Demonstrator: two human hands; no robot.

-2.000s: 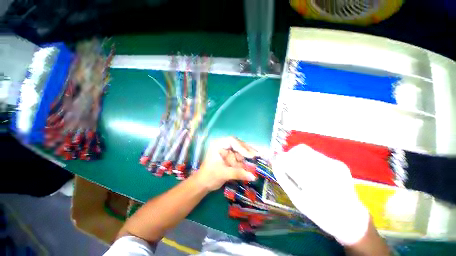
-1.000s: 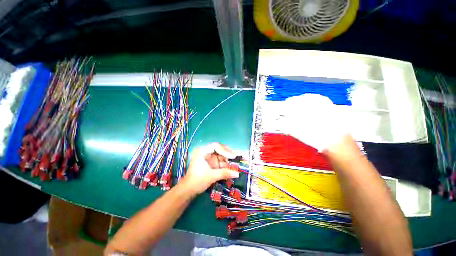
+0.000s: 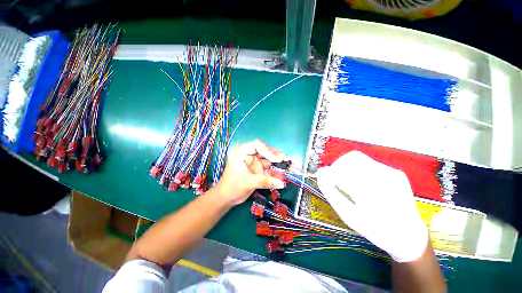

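Note:
My bare left hand (image 3: 243, 174) pinches a red connector housing (image 3: 279, 173) with a dark part beside it, at the tray's near left corner. Coloured wires run from it to the right, under my other hand. My gloved right hand (image 3: 369, 200) has its fingertips together just right of the housing, on what looks like a thin pale wire (image 3: 302, 171); the glove hides most of it. Harnesses with red housings (image 3: 280, 234) are piled below my hands, their wires trailing right along the tray's near edge.
The cream tray (image 3: 501, 143) holds blue (image 3: 395, 83), white (image 3: 372, 117), red (image 3: 423, 171), black (image 3: 486, 186) and yellow wires (image 3: 435, 214). Harness bundles lie at centre left (image 3: 197, 126) and far left (image 3: 74, 109), beside a blue bin (image 3: 43, 86). A metal post (image 3: 300, 34) and fan (image 3: 406, 6) stand behind.
My right hand has moved from over the white wires back down and left to the housing. My left hand still holds the housing. The camera view has shifted.

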